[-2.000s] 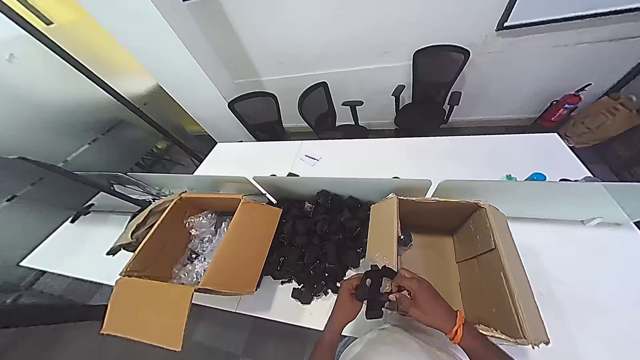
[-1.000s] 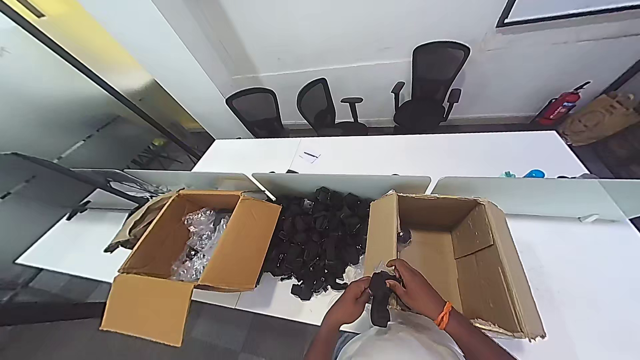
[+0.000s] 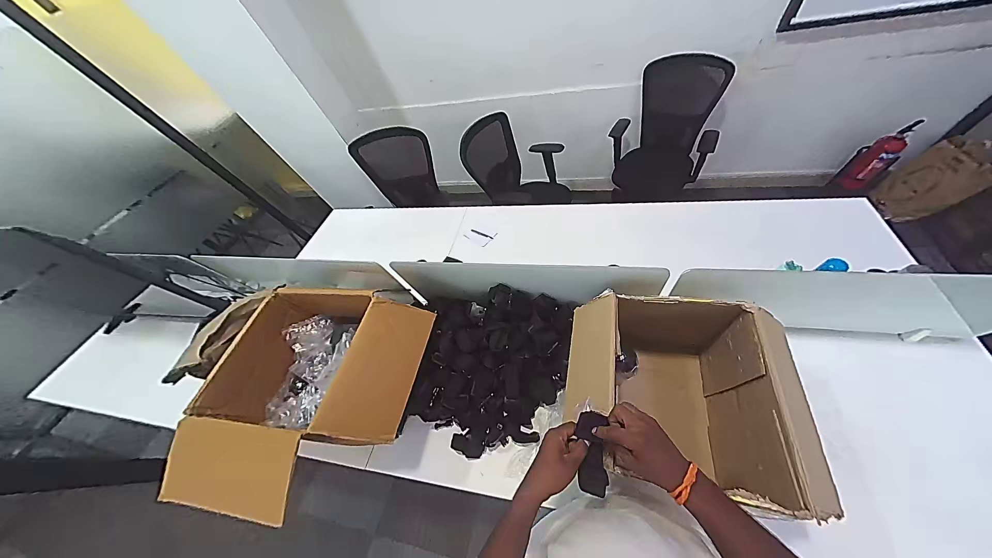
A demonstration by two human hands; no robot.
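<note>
Both my hands hold one black strap-like item (image 3: pixel 593 465), in front of the right box's near left corner. My left hand (image 3: pixel 559 463) grips its left side. My right hand (image 3: pixel 645 443), with an orange band at the wrist, pinches its top from the right. The item's lower end hangs down; what exactly it is cannot be told. Beyond my hands, a heap of similar black items (image 3: pixel 496 353) lies on the white table between two cardboard boxes. The right cardboard box (image 3: pixel 752 418) stands open, with a small dark item at its inner left side. Clear plastic bags (image 3: pixel 306 380) lie in the left cardboard box (image 3: pixel 372 372).
Low frosted dividers (image 3: pixel 535 280) run behind the boxes. Across them is another white table (image 3: pixel 620 232) with a paper and pen (image 3: pixel 480 235) and a blue object (image 3: pixel 833 265). Several black office chairs (image 3: pixel 674 124) and a red fire extinguisher (image 3: pixel 876 161) stand by the wall.
Two seconds ago the black item looked bunched and wider between my hands; now it is narrow and hangs downward. My hands stay near the right box's corner.
</note>
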